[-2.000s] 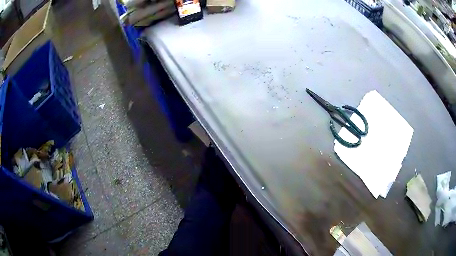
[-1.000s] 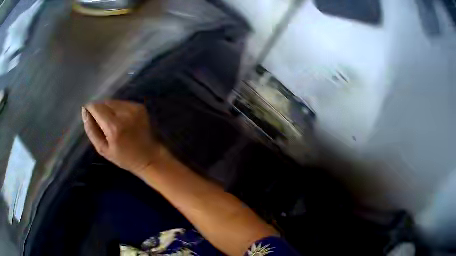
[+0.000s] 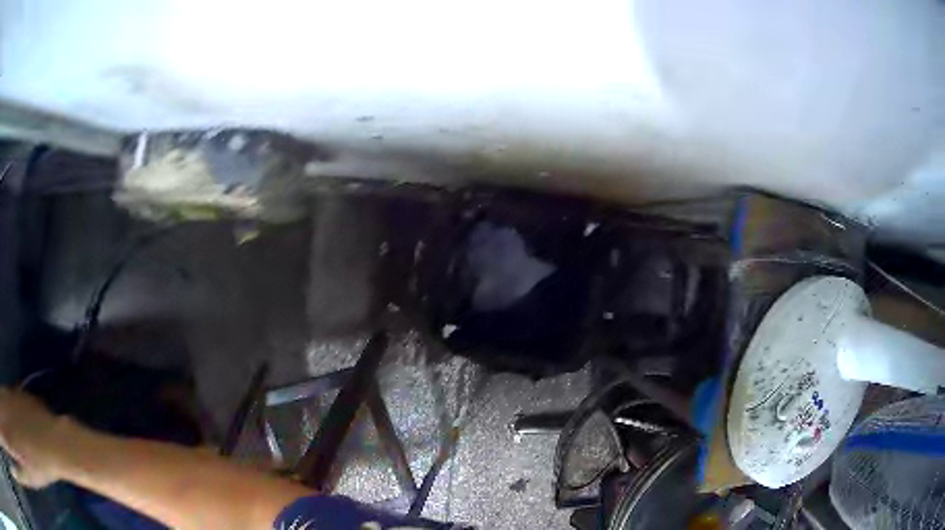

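My right hand (image 3: pixel 23 440) is at the left edge of the view, cut off and blurred. Its bare forearm runs right to a dark blue sleeve at the bottom. Its fingers do not show clearly, and I cannot tell whether it holds anything. My left hand is out of the picture. Nearest in front is a dark open bin or bag (image 3: pixel 560 336) with a pale crumpled piece (image 3: pixel 506 267) in it, below the edge of a bright white surface (image 3: pixel 414 72).
Dark folding stool legs (image 3: pixel 347 414) stand on the speckled floor (image 3: pixel 487 466). At right are a white round base with a stem (image 3: pixel 793 383), a cardboard box (image 3: pixel 793 243) and a mesh fan guard (image 3: pixel 896 471). A blurred pale bundle (image 3: pixel 197 181) is at upper left.
The view has swung right, away from the grey table, scissors and white sheet, then the iron. My right hand has shifted to the left edge of the picture.
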